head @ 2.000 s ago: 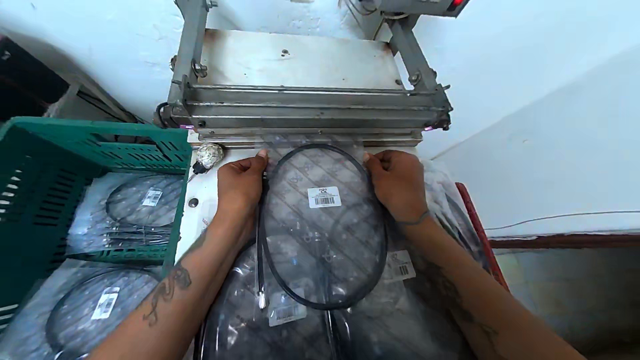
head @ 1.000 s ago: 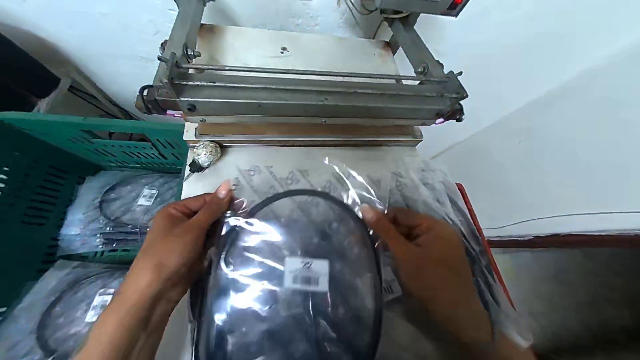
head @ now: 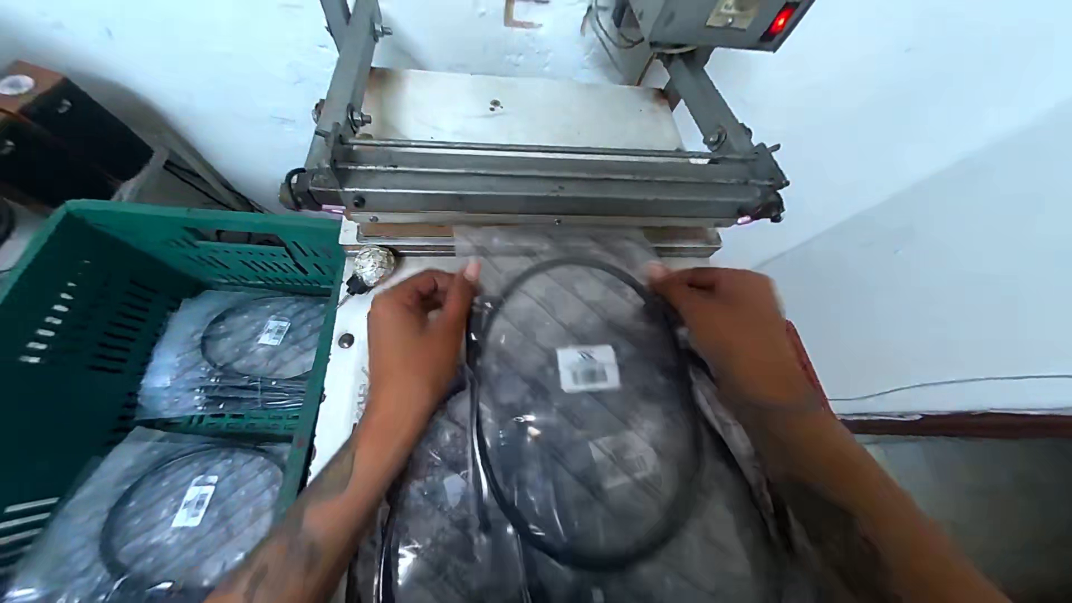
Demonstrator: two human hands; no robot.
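Note:
A clear plastic bag (head: 548, 243) holds a coiled black cable (head: 578, 557) and bears a white barcode label (head: 589, 368). My left hand (head: 423, 335) pinches the bag's left edge near its top, and my right hand (head: 724, 327) pinches the right edge at about the same height. The bag's top end lies over the lower bar of a bar heat sealer (head: 553, 197), under its raised grey jaw. Beneath this bag are more bagged cables (head: 431, 502), partly hidden by it and by my arms.
On the left stands a green plastic crate (head: 193, 219) with stacked bagged cables (head: 264, 335) inside. A foil-wrapped knob (head: 373, 265) sits at the sealer's left front corner. The sealer's grey control box (head: 712, 21) shows a lit red switch. A dark box (head: 67, 134) is at the far left.
Both hands have moved forward with the bag since one second ago, bringing its top end over the lower bar. The jaw looked lower two seconds ago, then rose.

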